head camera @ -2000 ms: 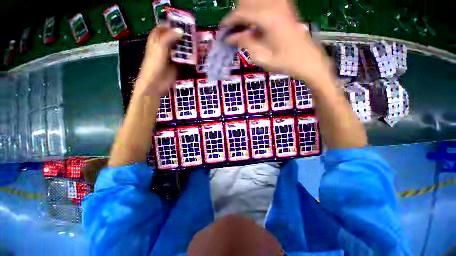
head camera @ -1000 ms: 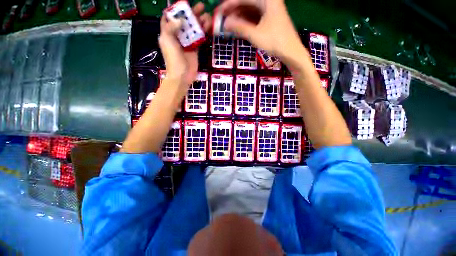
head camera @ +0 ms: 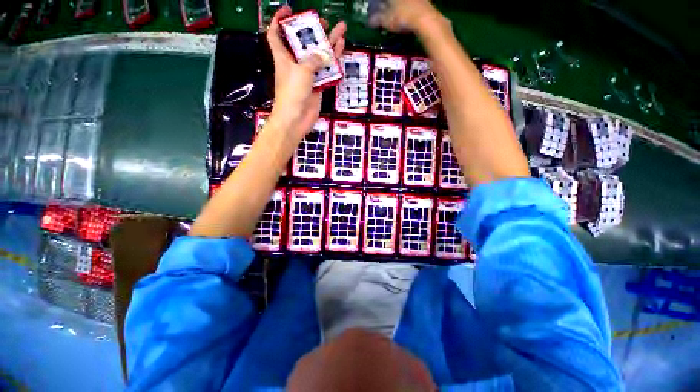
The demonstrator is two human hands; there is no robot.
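Observation:
My left hand (head camera: 298, 80) holds a red-edged white unit (head camera: 308, 47) above the black tray's back left, its face up and thumb on it; pale keys fill at least part of its openings. My right hand (head camera: 411, 15) is blurred at the top edge over the belt, a greyish shape at its fingertips; its grip cannot be told. The black blister tray (head camera: 236, 73) holds three rows of front shells (head camera: 345, 218) with dark openings. One back-row unit (head camera: 354, 83) shows pale keys. Another shell (head camera: 422, 93) lies tilted. My right forearm hides part of the tray.
Key mat stacks (head camera: 610, 142) lean right of the tray. A dark green belt (head camera: 537, 38) runs behind, with units (head camera: 196, 12) and glassy pieces. Clear ribbed sheet (head camera: 50, 122) lies left. Red packed parts (head camera: 96, 226) and a brown board (head camera: 138, 253) are low left.
My right hand has moved up and away from the unit towards the belt. My left hand has shifted slightly right and down, still holding the unit. The tray appears slightly further right.

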